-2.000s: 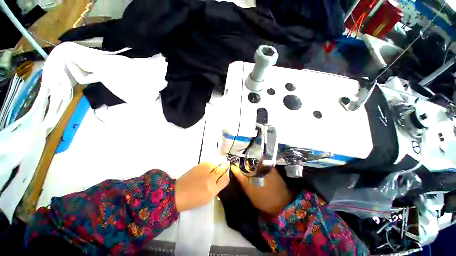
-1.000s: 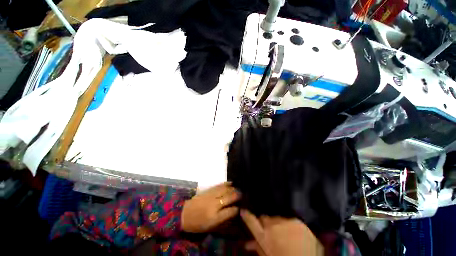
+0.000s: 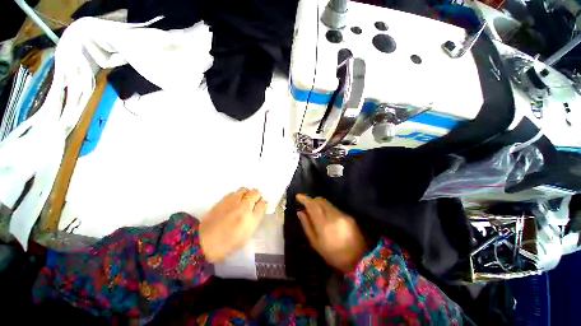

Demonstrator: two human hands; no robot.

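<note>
The black fabric piece (image 3: pixel 395 197) lies right of and below the needle area (image 3: pixel 312 146) of the white sewing machine (image 3: pixel 388 63). My right hand (image 3: pixel 334 232) rests on the fabric near its left edge, fingers bent and pointing toward the needle area. My left hand (image 3: pixel 234 223) lies flat on the table and the white strip (image 3: pixel 271 239), fingers close together. The strip runs down to the front edge. It is pale against the table, so its upper part is hard to tell. The guard hides the needle itself.
A tangled white strip bundle (image 3: pixel 70 89) and a wooden strip (image 3: pixel 76 159) with a blue flat object (image 3: pixel 99 127) are at left. A black fabric pile (image 3: pixel 245 44) lies behind. A clear bag (image 3: pixel 471 178) and a parts tray (image 3: pixel 503 245) are at right.
Both hands have moved up from the front edge and apart from each other. The black fabric now lies lower and flatter beside the machine. The camera view has shifted.
</note>
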